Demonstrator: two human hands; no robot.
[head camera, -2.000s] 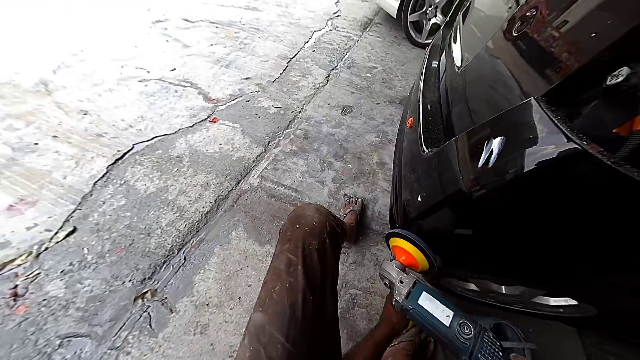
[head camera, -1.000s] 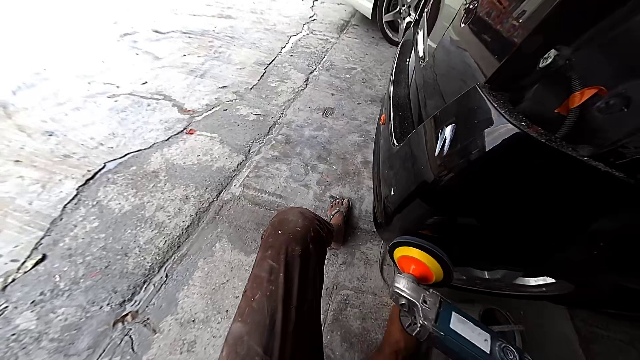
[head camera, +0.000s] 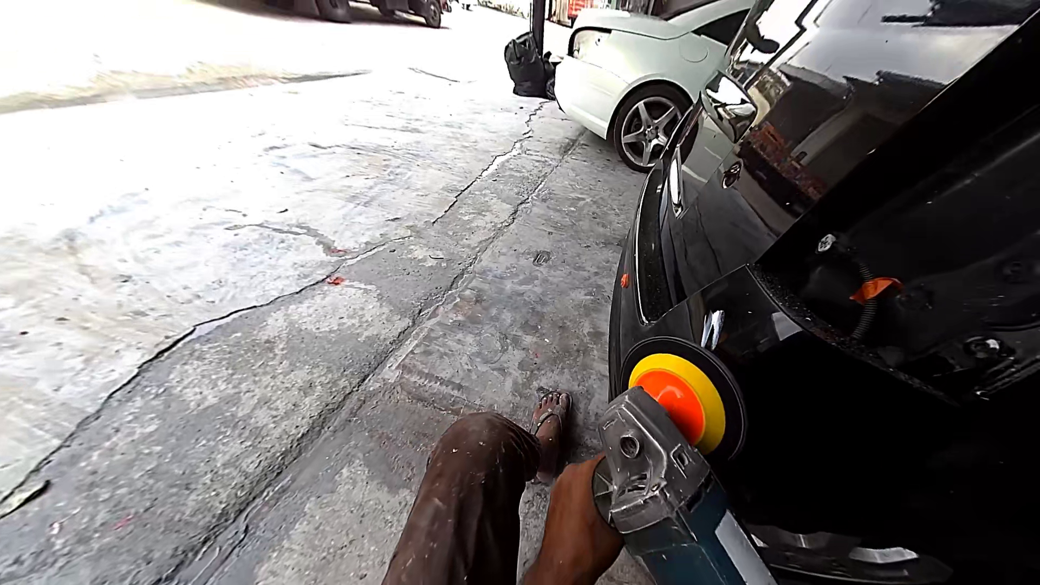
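Note:
My left hand (head camera: 578, 520) is closed beside the metal gear head of an electric angle polisher (head camera: 654, 471), around what looks like its side handle. The polisher's round backing pad (head camera: 686, 398), orange and yellow with a black rim, faces the glossy panel of a black car (head camera: 731, 325). Pad and panel overlap in view; whether they touch cannot be told. The polisher's blue body runs down out of the bottom edge. My right hand is not in view.
My bent knee (head camera: 479, 455) and sandaled foot (head camera: 552, 422) are left of the polisher. A white car (head camera: 601, 73) stands beyond the black one, near a black bag (head camera: 526, 65). Cracks run through the concrete floor (head camera: 341, 333). An orange piece (head camera: 876, 289) shows in the black car's recess.
The polisher and my left hand have moved up along the black car's panel. The view has tilted up, bringing more of the white car into sight.

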